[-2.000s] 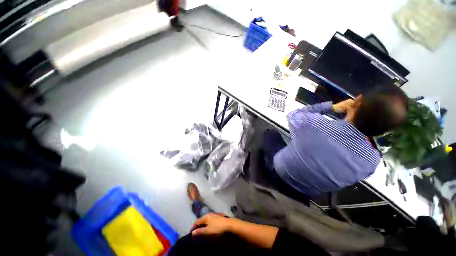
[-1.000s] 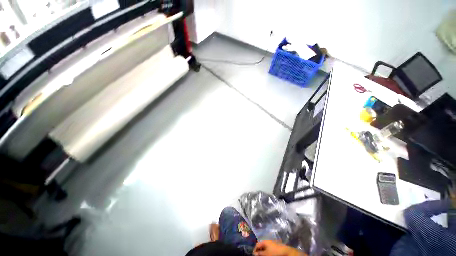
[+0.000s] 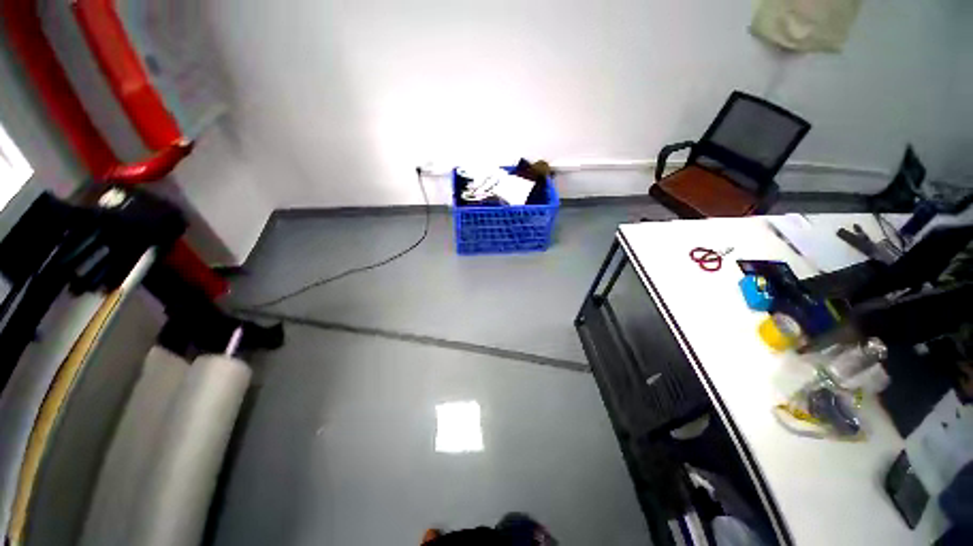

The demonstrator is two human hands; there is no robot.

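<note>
Neither of my hands is clearly in view. A small orange-brown patch beside dark clothing at the bottom edge is too cut off to name. A white desk [image 3: 715, 363] stands on the right. Red-handled scissors [image 3: 705, 259] lie near its far end. A blue dispenser [image 3: 755, 292] and a yellow tape roll [image 3: 780, 332] stand nearer. A clear bag with dark and yellow contents [image 3: 832, 412] lies below them. A dark calculator [image 3: 907, 491] lies at the lower right, partly beside a white sheet.
A blue crate [image 3: 505, 229] with papers and dark items stands by the back wall, a black cable [image 3: 368, 265] on the floor beside it. An office chair [image 3: 710, 192] stands behind the desk. A machine with a large white roll [image 3: 192, 448] is at the left. Red tubing hangs upper left.
The view has swung and moved forward, so the crate, chair and desk end show more centrally. My leg, the hand at the bottom and the grey plastic have left the picture.
</note>
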